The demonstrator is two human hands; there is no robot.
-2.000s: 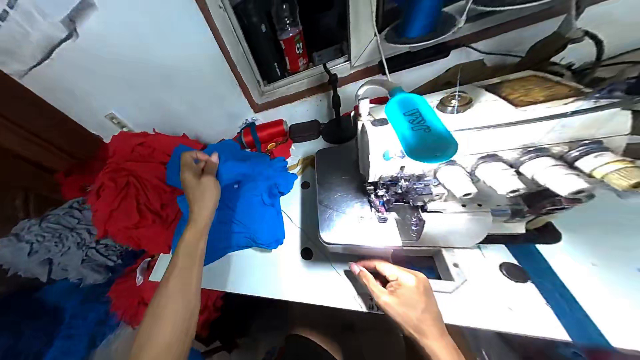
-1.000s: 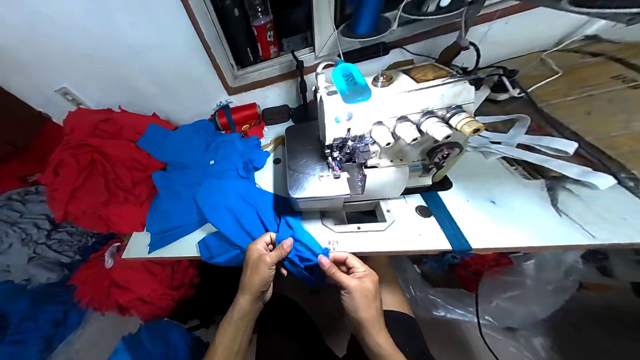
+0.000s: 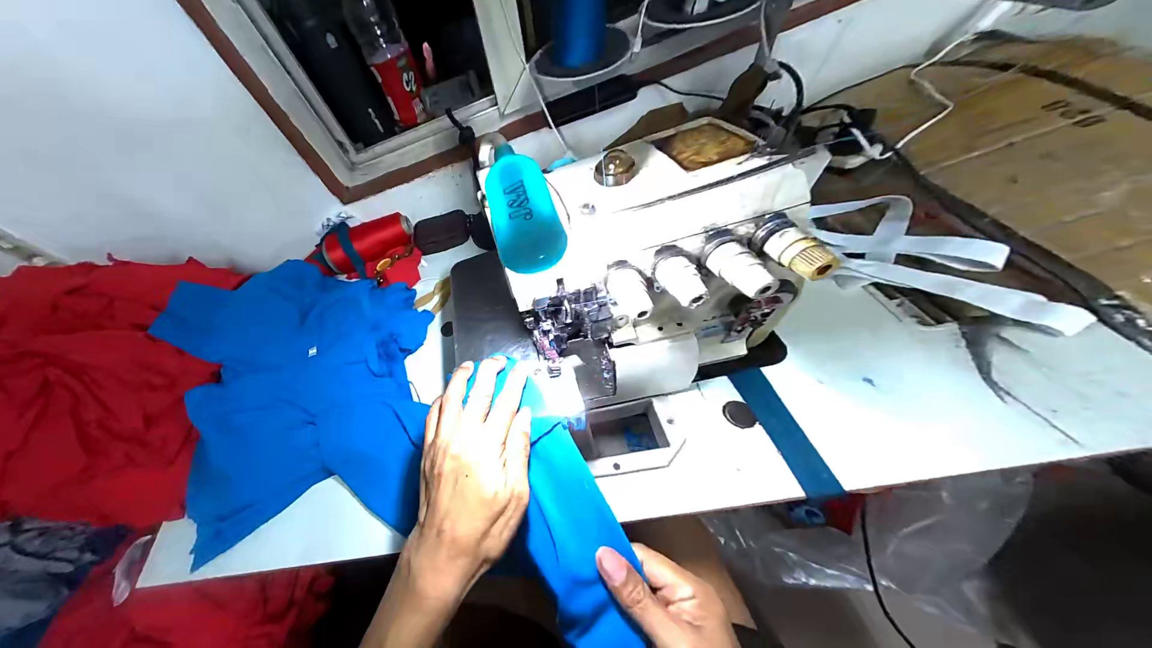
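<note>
A white overlock sewing machine (image 3: 666, 216) stands on the white table. Blue fabric (image 3: 571, 504) runs from its presser foot (image 3: 553, 360) down past the table's front edge. My left hand (image 3: 477, 468) lies flat on this fabric, fingertips just left of the foot. Lower right, my right hand (image 3: 666, 594) pinches the fabric's right edge between thumb and fingers. More blue fabric pieces (image 3: 306, 387) are spread to the left of my left hand; whether they join the piece under my hands is hidden.
Red fabric (image 3: 90, 387) is heaped at the far left. A red thread cone (image 3: 369, 243) lies behind the blue pieces. White elastic strips (image 3: 954, 261) lie right of the machine. A blue band (image 3: 787, 432) crosses the table's front edge. A clear plastic bag (image 3: 900, 531) is below it.
My left hand was on the blue pile, then both hands held blue fabric before the machine. Now the fabric's upper end is at the presser foot, with my left hand flat on it.
</note>
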